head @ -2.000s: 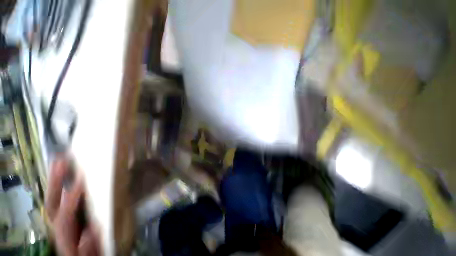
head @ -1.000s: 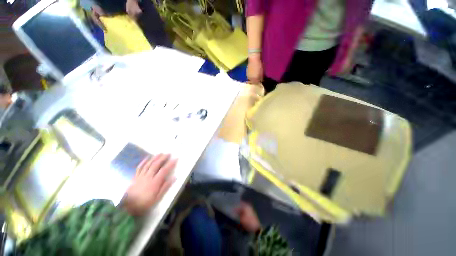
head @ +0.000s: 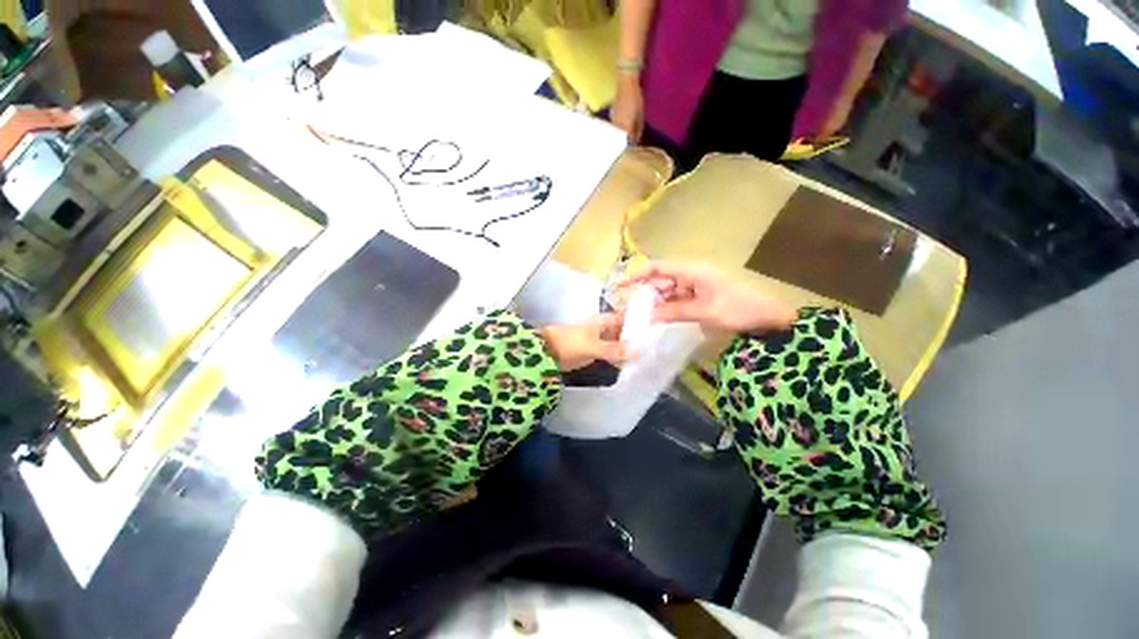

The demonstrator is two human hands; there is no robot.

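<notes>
My left hand [head: 590, 342] and my right hand [head: 707, 301] meet in front of me, off the table's right edge. Both hold a small white piece [head: 640, 322], maybe paper, between the fingers. A larger pale sheet [head: 610, 406] shows below the hands; whether it joins the small piece I cannot tell. Right behind my right hand lies the finished panel stack [head: 708, 214], tan-yellow with ragged yellow edges. A brown patch piece [head: 834, 248] lies on its top panel.
The yellow-edged clamp frame [head: 169, 300] and dark bed plate [head: 370, 301] are on the left. Thread snips [head: 510, 190] and a looped black cord [head: 431, 159] lie on the white table [head: 500, 119]. A person in a magenta top [head: 681, 78] stands behind the stack.
My left hand has left the table and moved right to meet my right hand, which has come up from low in the view. Both now hold the white piece. The view has steadied.
</notes>
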